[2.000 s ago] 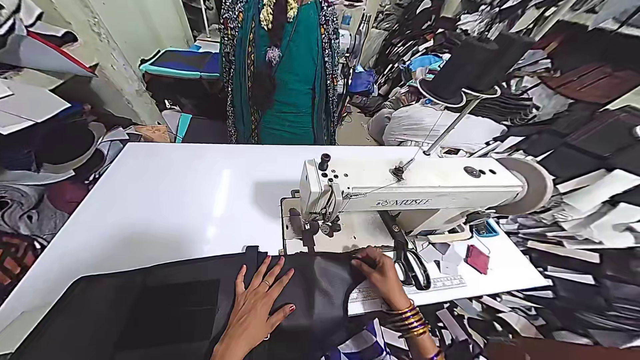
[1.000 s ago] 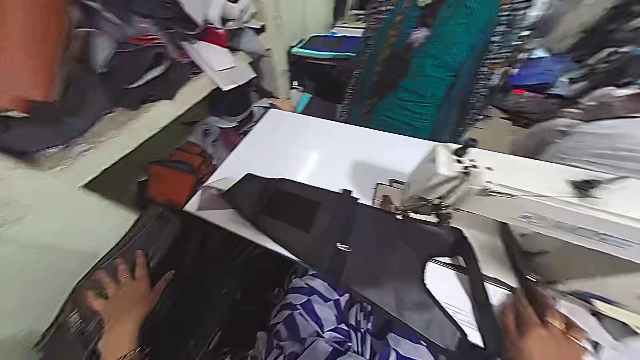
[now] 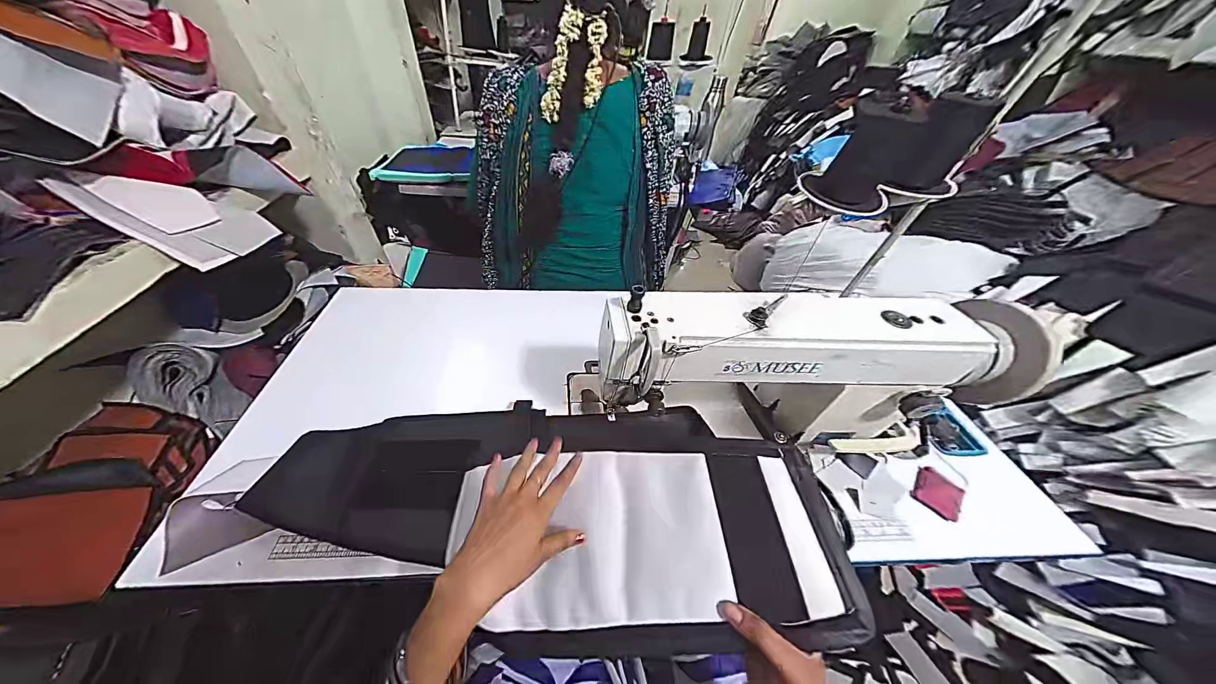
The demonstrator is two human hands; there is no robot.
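A black fabric panel with a white lining sheet (image 3: pixel 627 541) lies at the near edge of the white table, over a larger black fabric piece (image 3: pixel 380 475). My left hand (image 3: pixel 522 522) rests flat on the white sheet, fingers spread. At the lower right, my right hand (image 3: pixel 765 641) has its thumb on the panel's near edge; its other fingers are hidden beneath. Just beyond the fabric stands a white sewing machine (image 3: pixel 807 342), its needle area (image 3: pixel 613 404) close to the black piece's far edge.
Scissors (image 3: pixel 760 418), a blue tray (image 3: pixel 955 432) and a maroon scrap (image 3: pixel 939 492) lie by the machine. A person (image 3: pixel 589 171) is beyond the white table (image 3: pixel 427 342). Fabric heaps (image 3: pixel 1121 475) crowd the right; orange-and-black bags (image 3: pixel 85 513) sit left.
A panel with a white sheet now lies over the black fabric, where no white sheet showed before. My left hand has moved from dark material at the left onto it. The view swung left and back.
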